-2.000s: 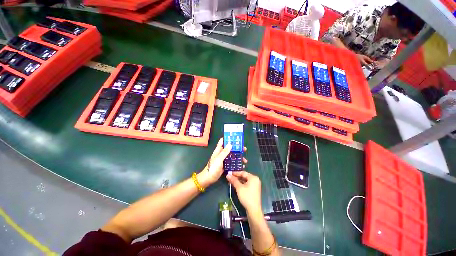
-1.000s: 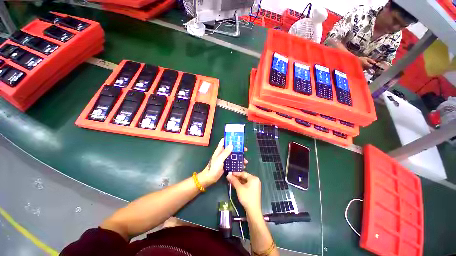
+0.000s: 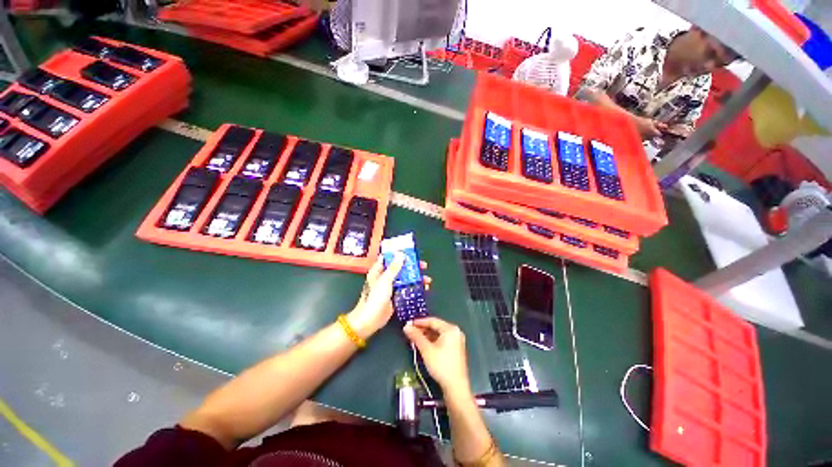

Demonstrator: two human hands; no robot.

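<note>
A keypad phone [image 3: 410,290] with a blue-and-white face and a pale tab at its top is held above the green bench, tilted a little to the left. My left hand [image 3: 377,296] is closed around its side, with the thumb on the face. My right hand [image 3: 438,345] pinches the end of a thin white cable [image 3: 417,367] at the phone's bottom end. My fingers hide the joint, so I cannot tell whether the plug is inserted.
A red tray of phones [image 3: 146,232] lies at left, with stacked trays [image 3: 36,196] beyond. More stacked trays [image 3: 556,199] stand at right. A smartphone [image 3: 534,307], black-rectangle strips [image 3: 493,315], an electric screwdriver [image 3: 408,401] and an empty red tray [image 3: 707,374] are near. A person [image 3: 657,82] sits opposite.
The phone in my left hand has tilted to the left, and both hands have shifted slightly left in view. The camera view has shifted a little. The cable end is still at the phone's bottom.
</note>
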